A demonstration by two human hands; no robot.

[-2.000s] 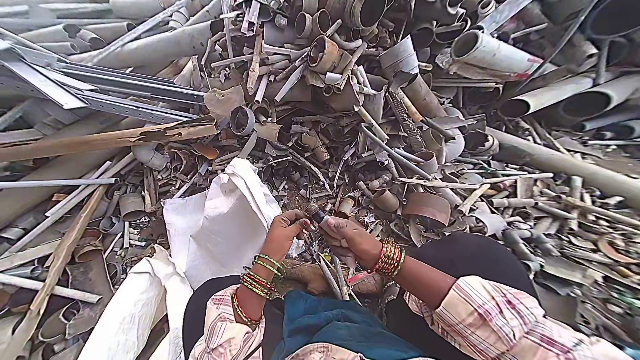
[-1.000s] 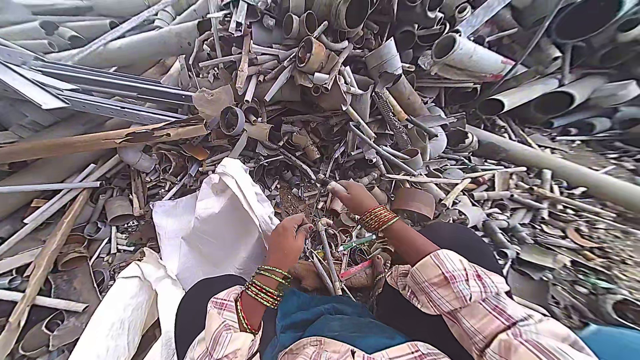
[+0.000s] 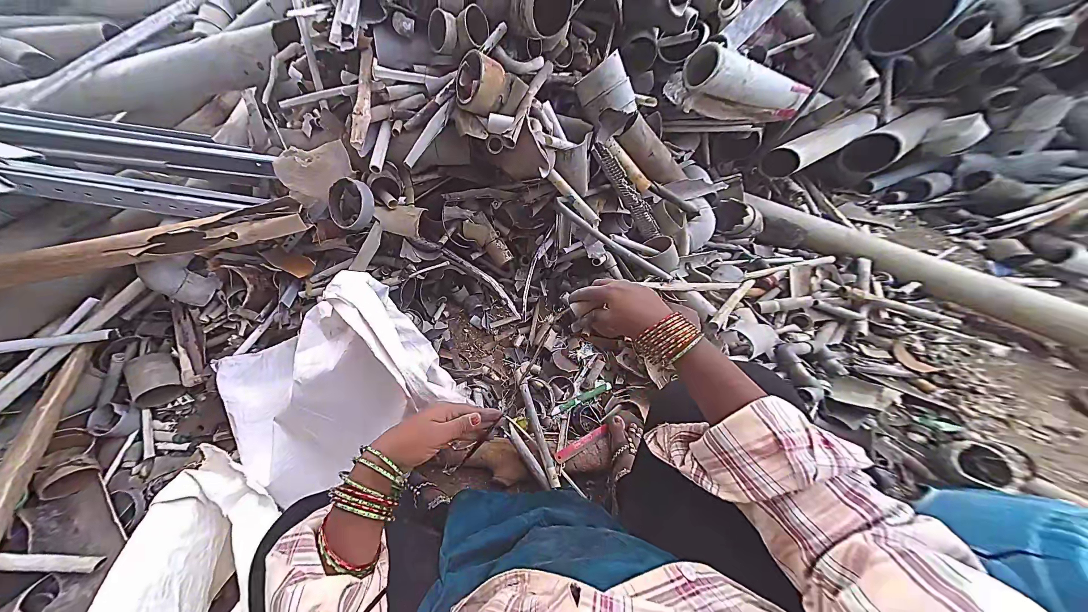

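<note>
My left hand [image 3: 440, 432], with green and red bangles at the wrist, pinches the end of something thin and dark beside a white woven sack [image 3: 327, 382]; what it is cannot be told. Farther forward and to the right, my right hand [image 3: 614, 308] reaches over the scrap with its fingers bent down; whether it holds a piece is hidden. Between the hands and my body lie thin grey pipe pieces [image 3: 537, 429], a green plastic piece [image 3: 583, 398] and a pink-red strip [image 3: 581, 444]. My foot [image 3: 625, 442] is beside the strip.
Broken plastic pipes and fittings heap up ahead. A long grey pipe [image 3: 918, 268] runs across the right. Metal channels [image 3: 127, 161] and a split brown length [image 3: 153, 242] jut in from the left. A second white sack [image 3: 183, 535] lies at the lower left.
The hands were close together two seconds ago, with a small dark piece at the right hand. They have moved apart, the right hand forward and to the right. The dark piece no longer shows there.
</note>
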